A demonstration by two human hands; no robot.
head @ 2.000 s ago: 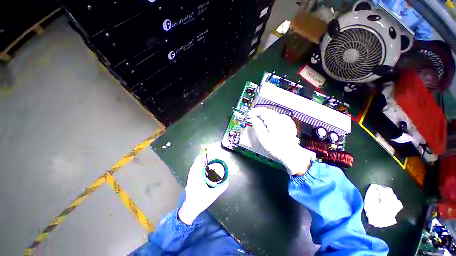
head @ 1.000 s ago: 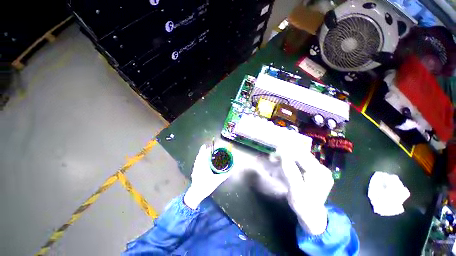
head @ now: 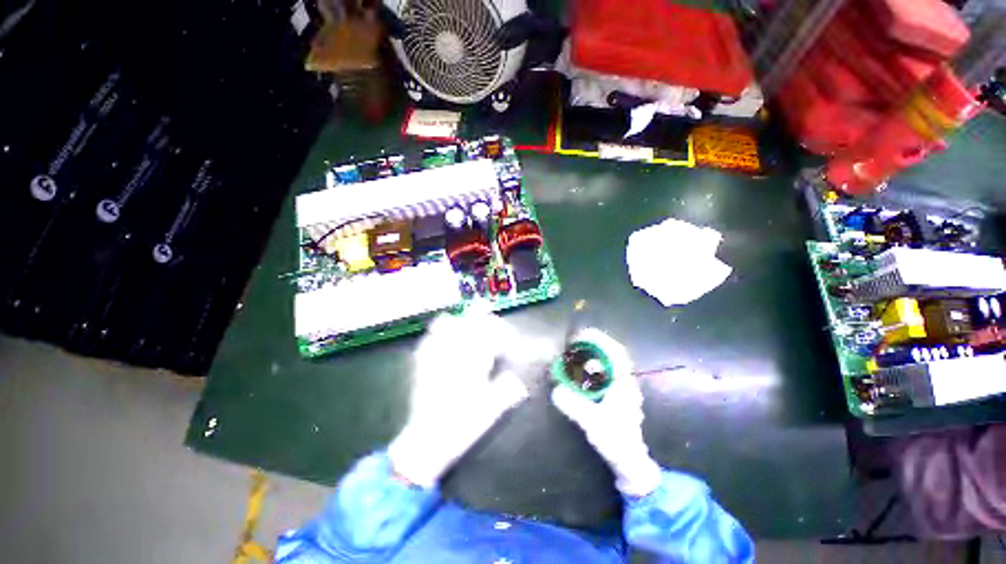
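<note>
A power supply board (head: pixel 377 303) with white heatsinks, a yellow transformer and red chokes lies on the green mat. My left hand (head: pixel 455 386), white-gloved and overexposed, is at the board's front edge. Its thumb and fingers look apart and nothing shows in it; whether it touches the board is unclear. My right hand (head: pixel 609 416), also gloved, is closed around a small green cup (head: pixel 585 368) with dark contents, right of my left hand. A thin reddish applicator (head: pixel 660 370) sticks out to the right from my right hand.
A crumpled white cloth (head: pixel 675 261) lies beyond the cup. A second board (head: pixel 927 320) is at the right, with a person's pink sleeve (head: pixel 958 474) below it. A panda fan (head: pixel 452 44) and red bin (head: pixel 656 44) stand behind. Black trays (head: pixel 121 187) are stacked left.
The view has swung right, bringing the second board into view. The cup has passed from my left hand to my right hand. My left hand is now by the board's front edge.
</note>
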